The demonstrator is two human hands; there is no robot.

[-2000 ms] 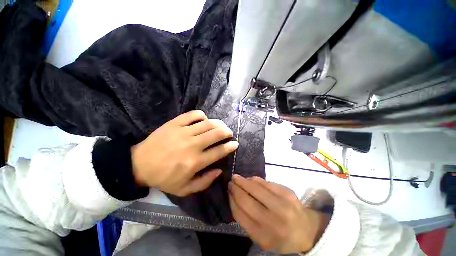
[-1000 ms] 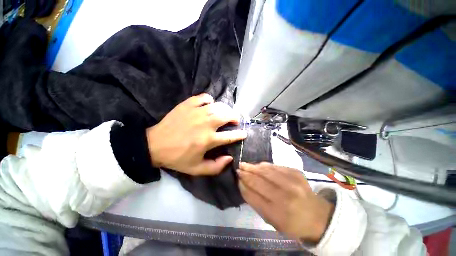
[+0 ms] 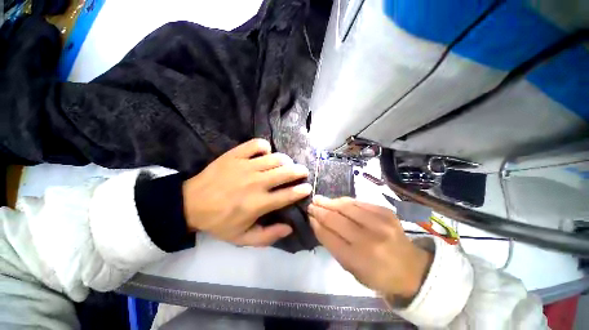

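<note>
A large dark garment with a faint mottled pattern spreads left of the sewing machine. A narrow dark band with a pale seam line along its left edge lies under the presser foot and needle, which are small and partly hidden in glare. My left hand lies flat on the garment, fingers slightly apart, fingertips beside the seam just in front of the needle. My right hand pinches the near end of the band at the seam, fingertips close to my left fingers.
The white and blue machine head fills the upper right. Orange and yellow snips lie right of the band, partly behind a dark cable. The table's grey marked edge curves in front of me. Blue and red plastic show below it.
Compared with the earlier frames, the band's near end has moved toward the needle, and less cloth shows near the table edge. My right hand has moved forward. The machine head appears shifted in view.
</note>
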